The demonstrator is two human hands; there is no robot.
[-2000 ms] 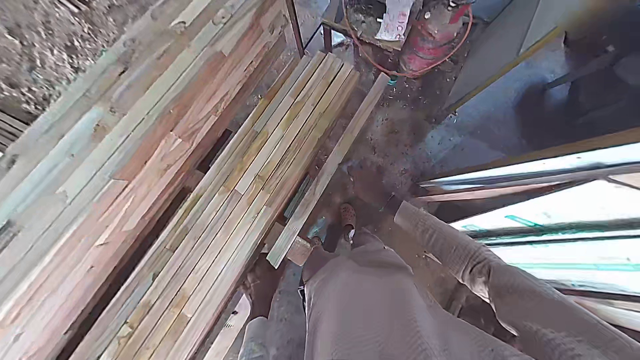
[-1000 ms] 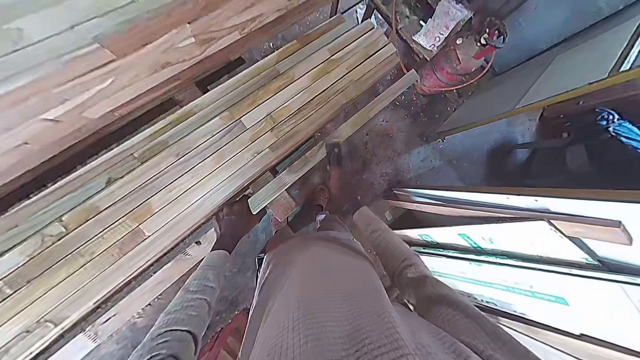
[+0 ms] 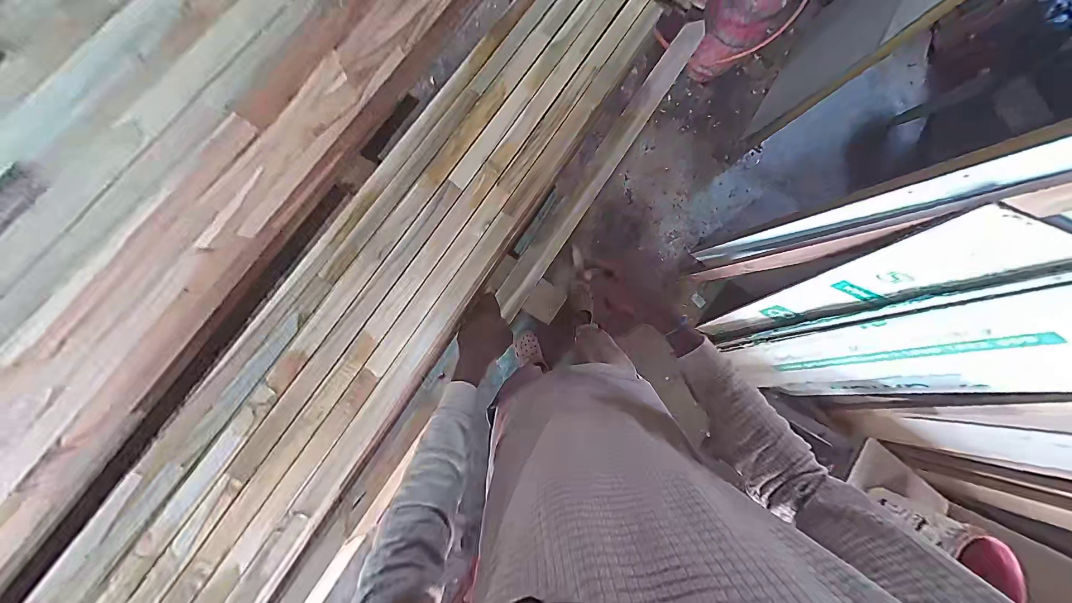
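Observation:
My left hand (image 3: 483, 333) is at the near end of a narrow wooden strip (image 3: 611, 155), beside the edge of a row of long jointed wooden boards (image 3: 419, 276). Its fingers are partly hidden under the strip's end, so the grip is unclear. The strip slants up and right, with a gap between it and the boards. My right hand (image 3: 615, 293) is blurred, to the right of the strip and apart from it. A small wooden block (image 3: 545, 301) shows between the hands, close to the strip's end.
A wider stack of wooden boards (image 3: 167, 218) fills the left side. A red container (image 3: 741, 33) with an orange hose or cord stands at the top. White panels with green print (image 3: 921, 335) lie at the right. A dusty floor (image 3: 662, 193) shows beyond my hands.
The view has turned and shifted. My right hand is now farther out from my body, with its fingers spread. My left hand stays at the strip's near end.

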